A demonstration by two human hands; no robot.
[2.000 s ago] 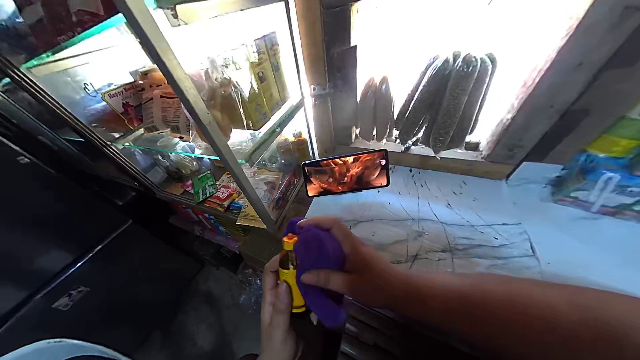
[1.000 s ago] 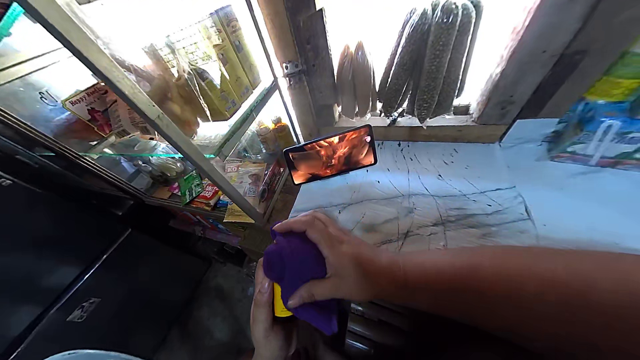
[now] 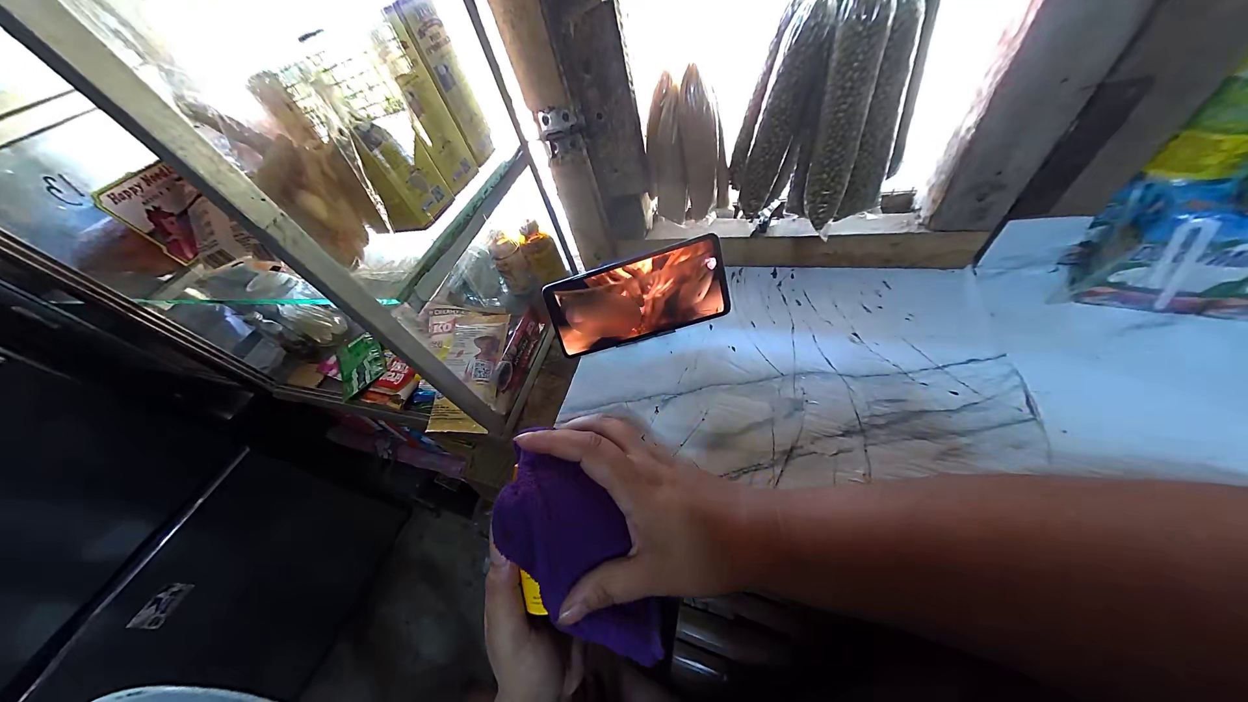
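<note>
At the lower middle, a purple cloth is bunched in my right hand, pressed over a small bottle. Only a strip of the bottle's yellow label and a trace of orange near its top show; the cloth hides the rest. My left hand grips the bottle from below and behind, its thumb along the left side. Beyond my hands, a smartphone leans at a tilt by the near left corner of the marble-patterned counter, its screen lit with an orange picture.
A glass display case with packets and boxes stands at the left. Plastic bags of dark grains hang at the window behind the counter. A blue and green plastic pack lies at the right. Dark cabinet doors fill the lower left.
The purple cloth was beside the bottle, with its orange top and yellow label showing; now it covers most of the bottle. My right hand has moved over the top with the cloth.
</note>
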